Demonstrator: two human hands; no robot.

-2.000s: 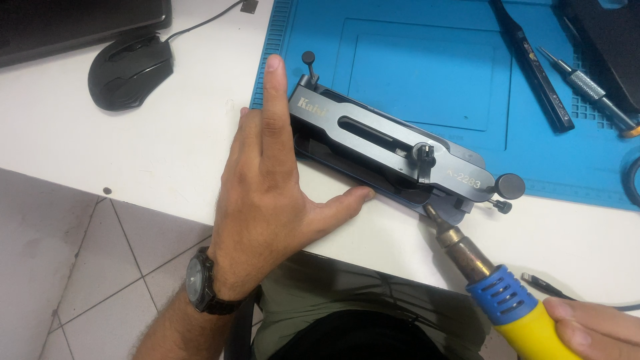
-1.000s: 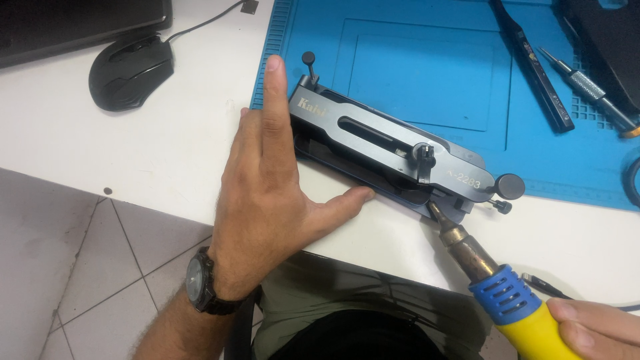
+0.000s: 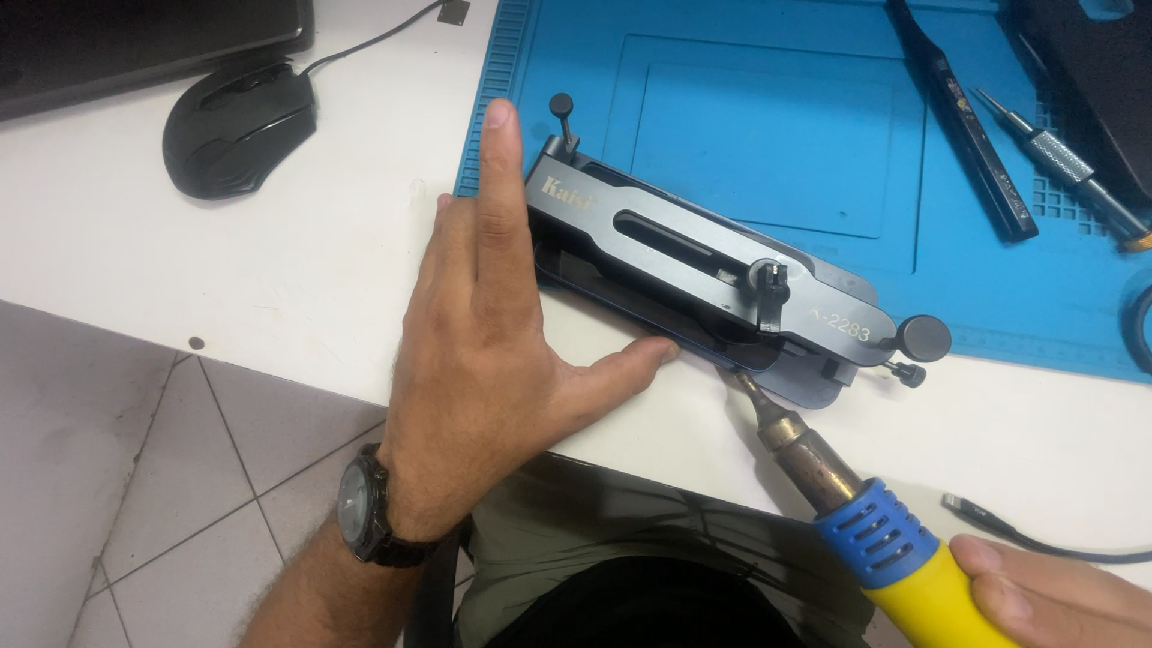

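Observation:
A grey metal Kaisi clamping fixture (image 3: 666,243) lies slantwise, partly over the blue mat, with a smartphone (image 3: 621,301) under its long slotted bar. My left hand (image 3: 486,333), a watch on its wrist, rests at the fixture's left end; the index finger points up and the thumb tip touches the phone's near edge. Whether its folded fingers grip the fixture is hidden. My right hand (image 3: 1053,585), at the lower right, holds a yellow and blue hot-air gun (image 3: 927,576). The gun's narrow metal nozzle is at the phone's near edge, close to its right corner.
A black mouse (image 3: 243,130) sits at the upper left beside a black device (image 3: 144,45). On the blue mat (image 3: 765,135) lie black tweezers (image 3: 967,126), a metal pen-like tool (image 3: 1062,157) and a dark object. A cable (image 3: 990,520) with a plug lies at the right.
The hot-air gun's nozzle has moved slightly left along the phone's near edge, with my right hand. My left hand and the fixture have stayed in place.

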